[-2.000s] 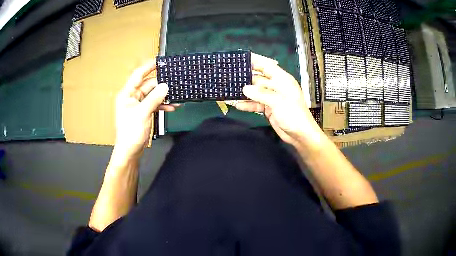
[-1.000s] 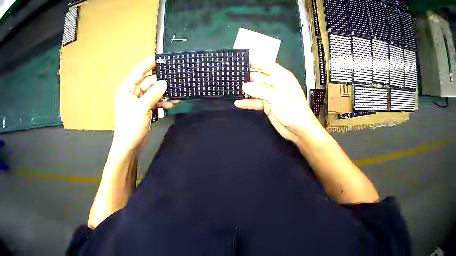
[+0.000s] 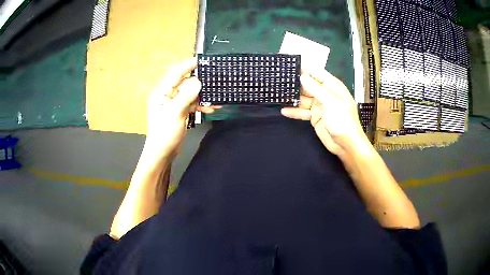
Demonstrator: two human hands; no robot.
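Observation:
A black rectangular LED board (image 3: 249,79) with a grid of small white dots is held up in front of my body, its long side running left to right. My left hand (image 3: 174,102) grips its left end, with the thumb at the left edge. My right hand (image 3: 330,105) grips its right end, with the thumb by the right edge and fingers below and behind. The fingers behind the board are partly hidden.
A tan cardboard sheet (image 3: 142,64) lies at left, with a board (image 3: 100,20) on its far left edge. White paper (image 3: 305,47) lies on the green bench (image 3: 268,24). Laid-out boards (image 3: 423,67) stand in rows on cardboard at right. A blue object (image 3: 8,152) is at far left.
The view has shifted, so the bench and cardboards sit further right in the picture. The white paper came into sight behind the board. Both hands still hold the board.

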